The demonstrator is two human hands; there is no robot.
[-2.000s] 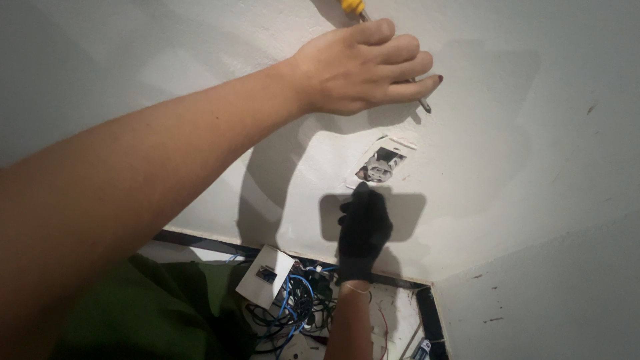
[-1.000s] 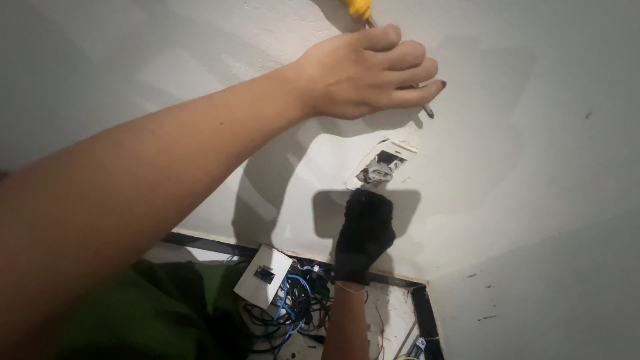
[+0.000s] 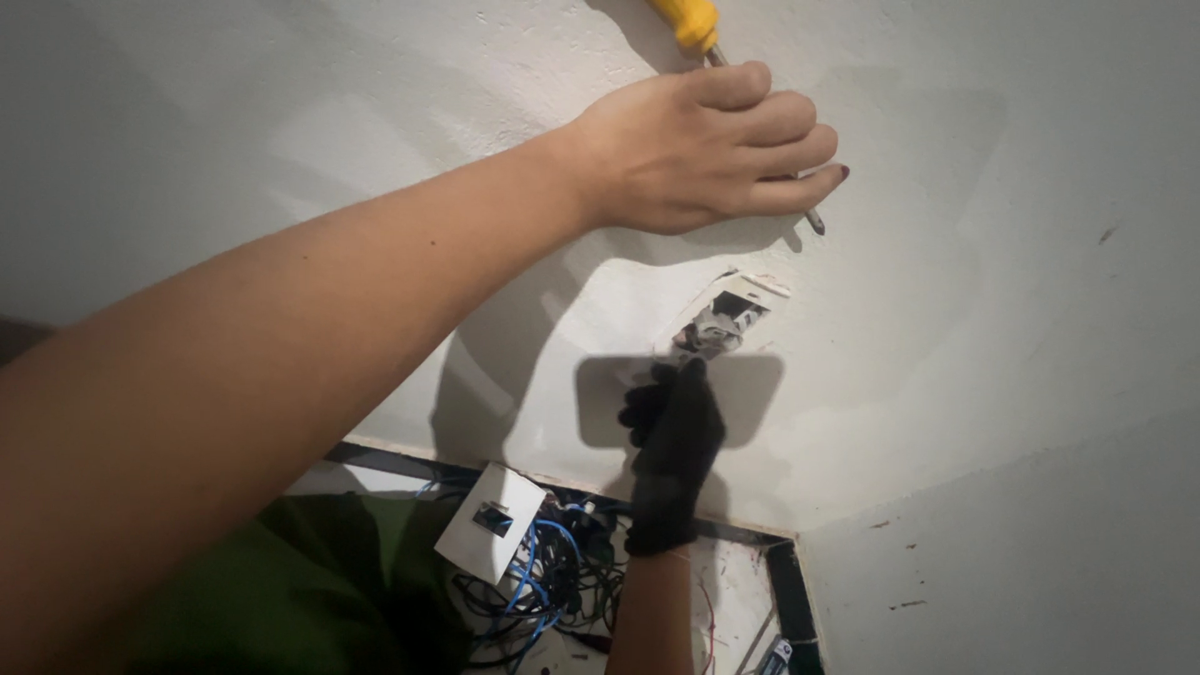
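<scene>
My bare left hand (image 3: 722, 145) reaches in from the left, palm toward the wall, closed around the metal shaft of a screwdriver with a yellow handle (image 3: 692, 23). The tip of the screwdriver (image 3: 817, 223) shows below the fingers, above an open wall box (image 3: 736, 307) with a pale frame and crumpled grey-white material inside. From below comes my right hand (image 3: 680, 427) in a black glove, fingertips at the box's lower edge. Whether they pinch something there cannot be seen. A white cover plate (image 3: 490, 523) with a dark insert sits lower left of the glove.
Black and blue cables (image 3: 553, 577) lie tangled beneath the cover plate. Dark trim (image 3: 792, 600) runs along the wall's bottom and turns at the corner. Green cloth (image 3: 309, 581) fills the lower left. A small dark-and-pale object (image 3: 776, 654) lies at the bottom right.
My gloved hand has turned slightly, and its curled fingers show at the left again. My left hand has kept hold of the screwdriver in nearly the same place.
</scene>
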